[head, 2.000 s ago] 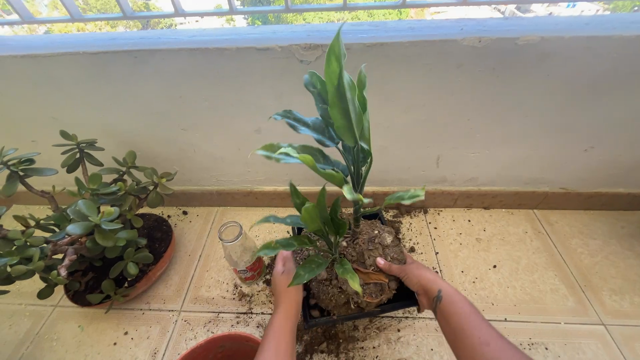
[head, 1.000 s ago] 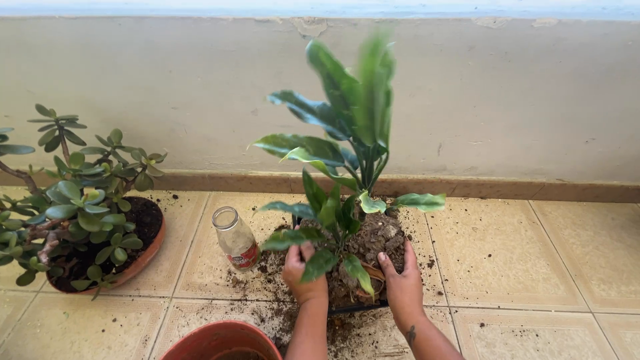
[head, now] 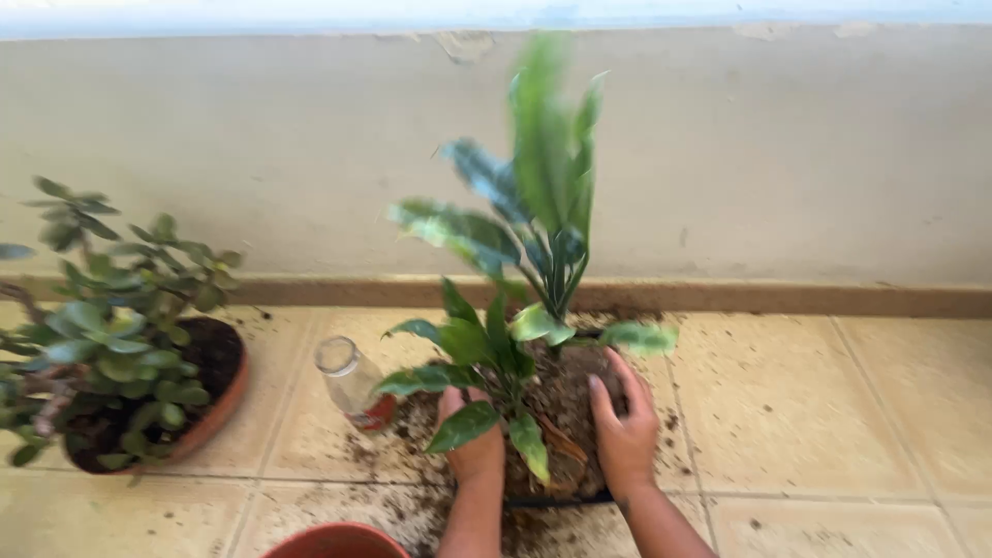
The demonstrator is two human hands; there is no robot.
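A leafy green plant (head: 550, 194) with long leaves, its top blurred, rises from a clump of soil (head: 570, 387) in a black rectangular container (head: 558, 502). A smaller leafy shoot (head: 496, 341) grows at the front left of the clump. My left hand (head: 473, 438) is at the clump's left side, its fingers partly hidden under leaves. On the right side, my right hand (head: 626, 422) presses against the soil with its thumb and fingers spread. A dry brown husk (head: 566, 448) lies on the clump between the hands.
An empty glass bottle (head: 356, 384) with a red label leans beside the container. At the left, a succulent (head: 116, 333) grows in a terracotta-coloured bowl (head: 221, 422). The rim of a reddish pot (head: 341, 531) shows at the bottom edge. Soil is scattered over the floor tiles, and a low wall (head: 775, 170) stands behind.
The right hand has moved up along the clump's right side from its lower front. The plant's tall leaves have swayed. The view has tilted down.
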